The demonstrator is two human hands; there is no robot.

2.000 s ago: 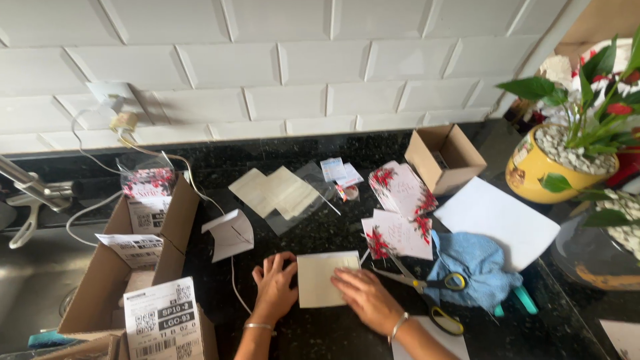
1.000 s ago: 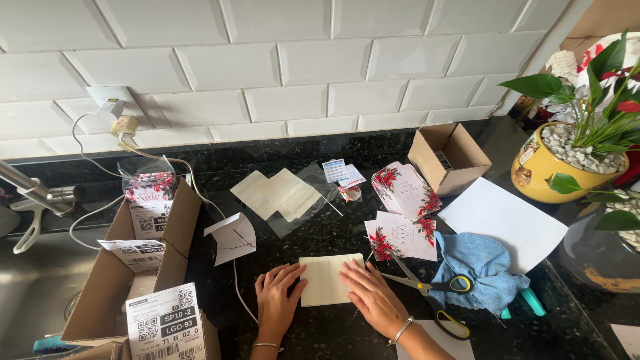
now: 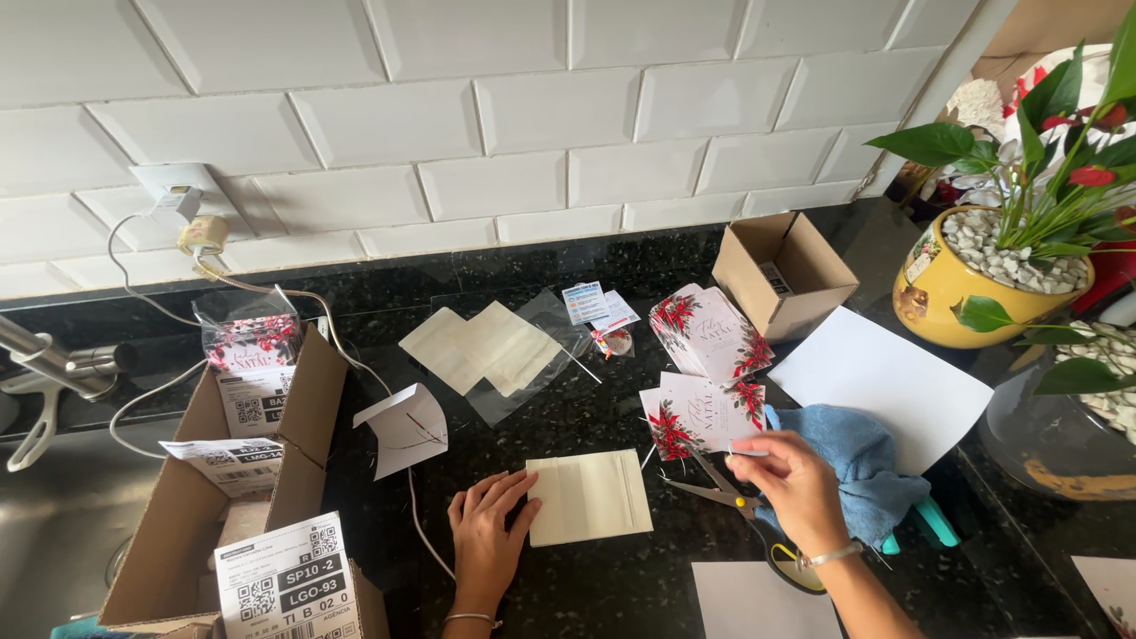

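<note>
A cream folded paper packet (image 3: 590, 499) lies flat on the dark granite counter. My left hand (image 3: 493, 524) rests at its left edge, fingers spread, a fingertip or two touching it. Raised over the scissors (image 3: 737, 500), my right hand (image 3: 790, 475) pinches a small, thin whitish piece between thumb and fingers; what it is cannot be told. Floral printed cards (image 3: 710, 333) lie in a pile behind, with more such cards (image 3: 697, 413) in front of them. Cream paper pieces (image 3: 506, 346) rest on clear plastic film at the back.
An open carton with labelled parcels (image 3: 311, 382) stands at left by the sink. A small cardboard box (image 3: 785, 293), white sheet (image 3: 883, 390), blue cloth (image 3: 852, 461) and yellow flowerpot (image 3: 985, 266) are at right. A curled paper (image 3: 404, 430) and a white cable (image 3: 424, 532) lie left of centre.
My right hand has left the cream packet and moved right, up over the scissors, with a small thin piece now pinched in it. My left hand remains at the packet's left side.
</note>
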